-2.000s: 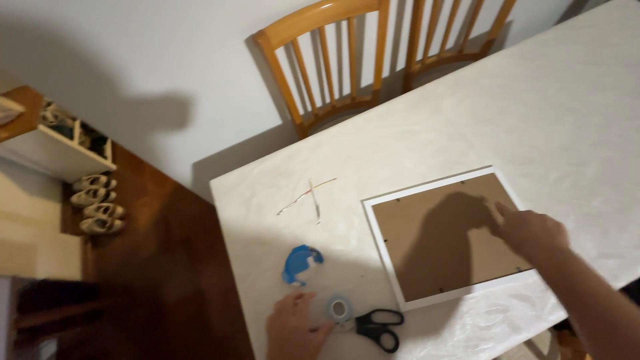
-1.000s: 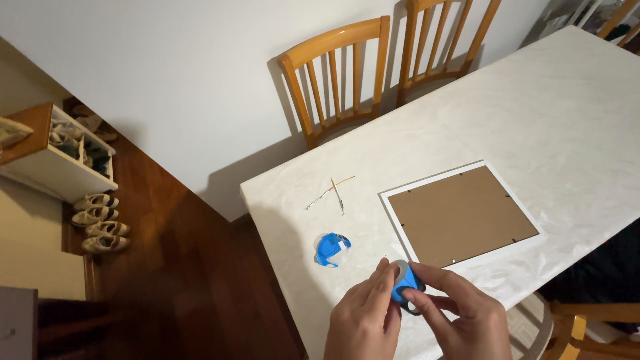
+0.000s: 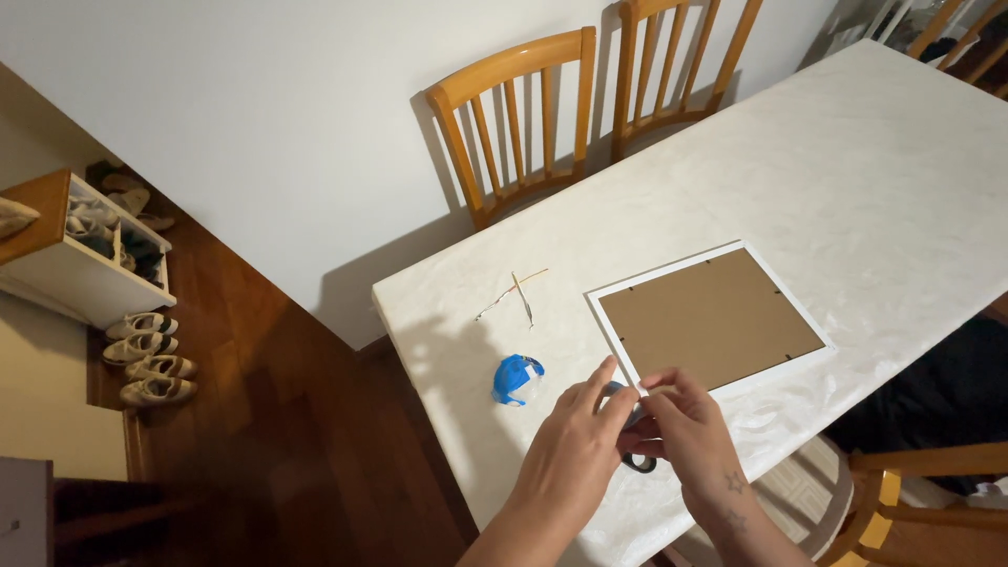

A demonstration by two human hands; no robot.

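Between both hands is a roll of tape [image 3: 632, 416], partly covered by fingers. My left hand [image 3: 581, 441] grips its left side, while the fingertips of my right hand [image 3: 683, 421] pinch at its upper right edge. Below them shows a black handle loop of the scissors [image 3: 639, 463]; the rest is hidden under my hands. Just beyond my hands a white picture frame [image 3: 713, 315] lies with its brown backing up. Crumpled blue packaging [image 3: 516, 379] rests to the left of my left hand. Two thin sticks [image 3: 517, 290], crossed, lie farther back.
The table [image 3: 827, 173] has a pale cloth. Wooden chairs [image 3: 516, 118] stand along its far side, and another chair [image 3: 906, 465] is at the near right. Shoes [image 3: 157, 366] and a shoe cabinet [image 3: 118, 252] are on the left, beyond the table's edge.
My right hand has left the picture frame and come to the tape roll, which both hands took up from beside the scissors. Since a second ago, the fingers have shifted on the roll.
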